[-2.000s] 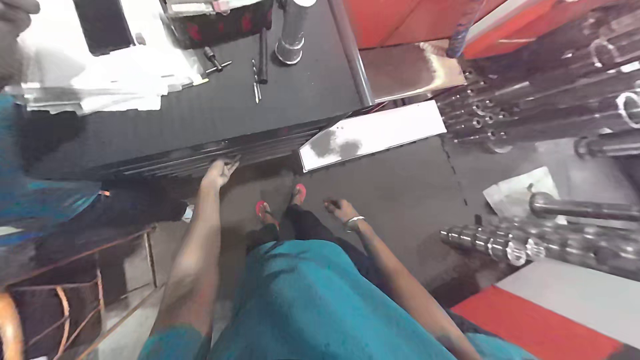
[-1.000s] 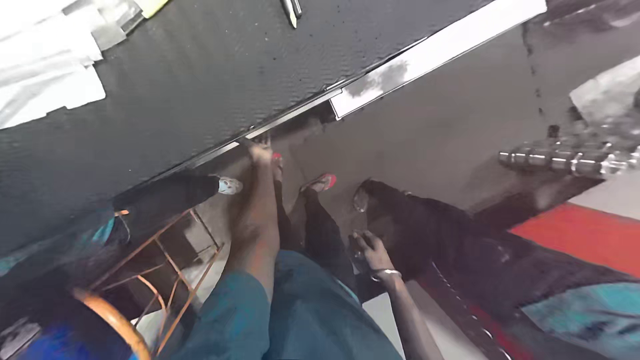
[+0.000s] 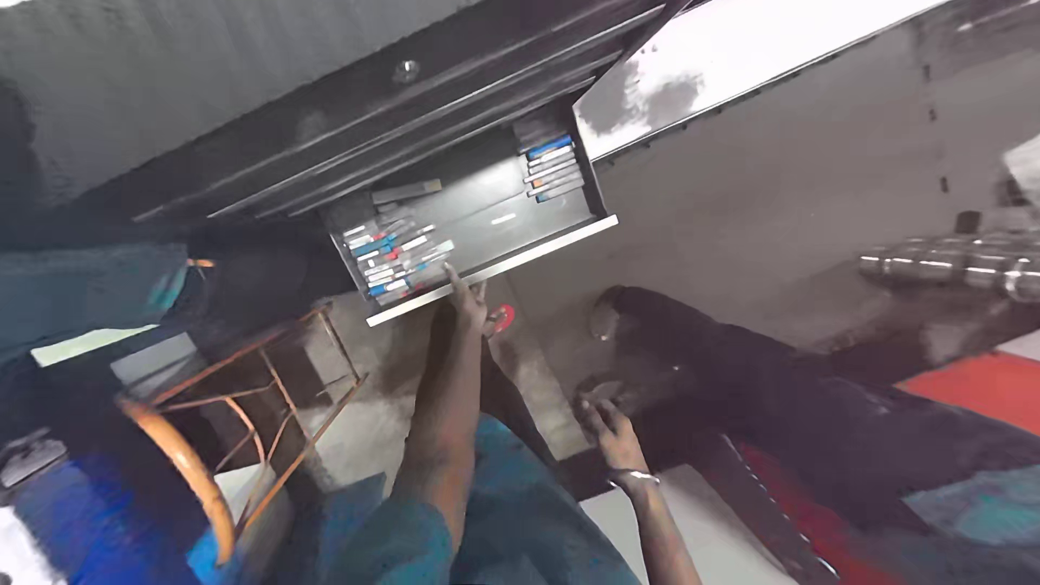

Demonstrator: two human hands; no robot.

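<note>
A pulled-out metal drawer (image 3: 520,258) extends from the dark cabinet. My left hand (image 3: 469,299) is at its front edge, one finger reaching over the rim toward the contents; whether it grips the rim is hard to tell. Small slim packages (image 3: 394,256), white, blue and red, lie crowded in the drawer's left end, and a row of similar ones (image 3: 554,169) lines the right end. My right hand (image 3: 613,435), with a bracelet at the wrist, hangs low to the right of my body, fingers slightly curled, and nothing is visible in it.
Closed drawer fronts (image 3: 455,106) run above the pulled-out one. A metal-framed chair (image 3: 284,398) stands at the left. A person in dark trousers (image 3: 731,366) is close on my right. Ribbed metal shafts (image 3: 959,264) lie at the far right; a white panel (image 3: 731,65) adjoins the cabinet.
The drawer is now out with its contents showing; a second ago only a narrow gap showed at the cabinet's edge. The view has moved toward the cabinet front. The person on the right appeared after the oldest frame.
</note>
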